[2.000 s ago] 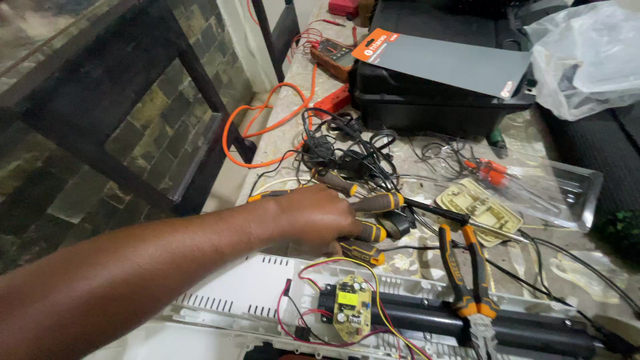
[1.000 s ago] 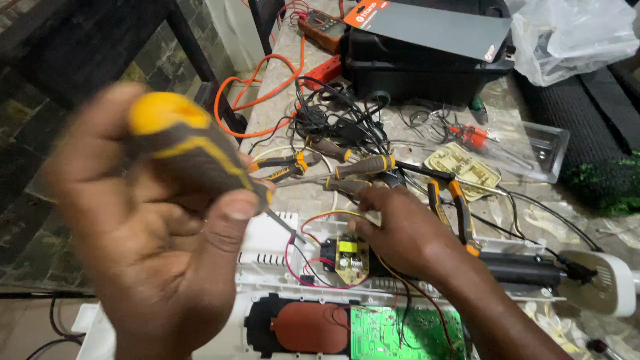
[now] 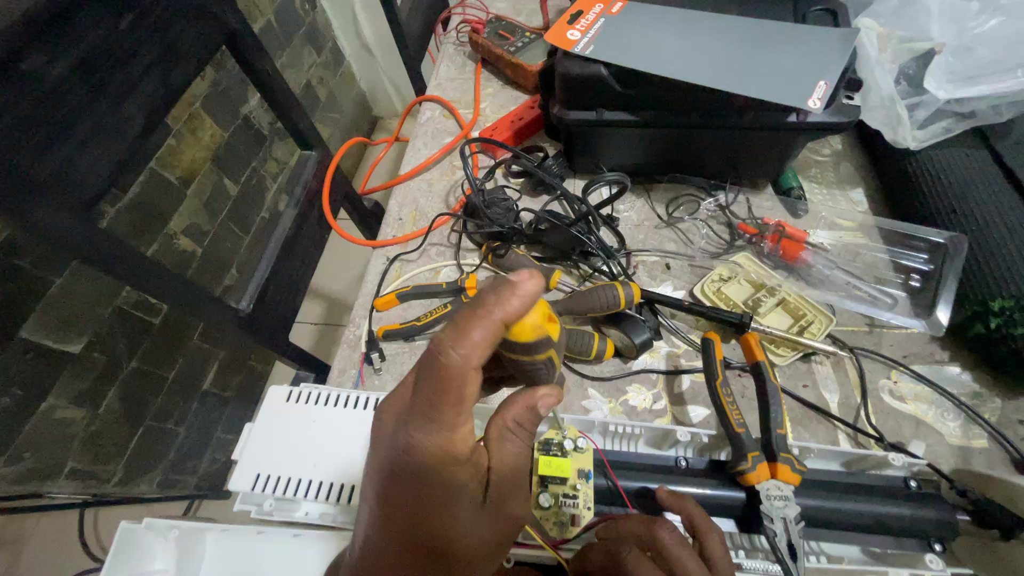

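My left hand [image 3: 456, 432] grips a screwdriver [image 3: 531, 344] by its yellow and grey handle, its shaft pointing down at the top edge of a small circuit board [image 3: 562, 484]. The board, with a yellow transformer, lies in a long white plastic housing [image 3: 640, 436] beside a black cylinder [image 3: 848, 500]. Low in the view, my right hand [image 3: 652, 540] rests by the board's lower right, near red and yellow wires; its fingers are partly cut off by the frame edge, and whether they pinch a wire is unclear. Combination pliers [image 3: 756, 432] lie across the housing, right of the board.
Behind are more pliers [image 3: 424, 308], screwdrivers [image 3: 596, 298], a soldering iron [image 3: 720, 318], tangled black cables [image 3: 552, 208] and a beige plastic cover [image 3: 764, 308]. Farther back stand a black toolbox [image 3: 680, 136], a multimeter [image 3: 512, 48] and an orange cord [image 3: 400, 232]. White vented plastic [image 3: 308, 448] lies left.
My left hand first reached among the tools, then was raised at the left with the screwdriver; now the screwdriver is over the board. My right hand has moved from the board's top to its lower right.
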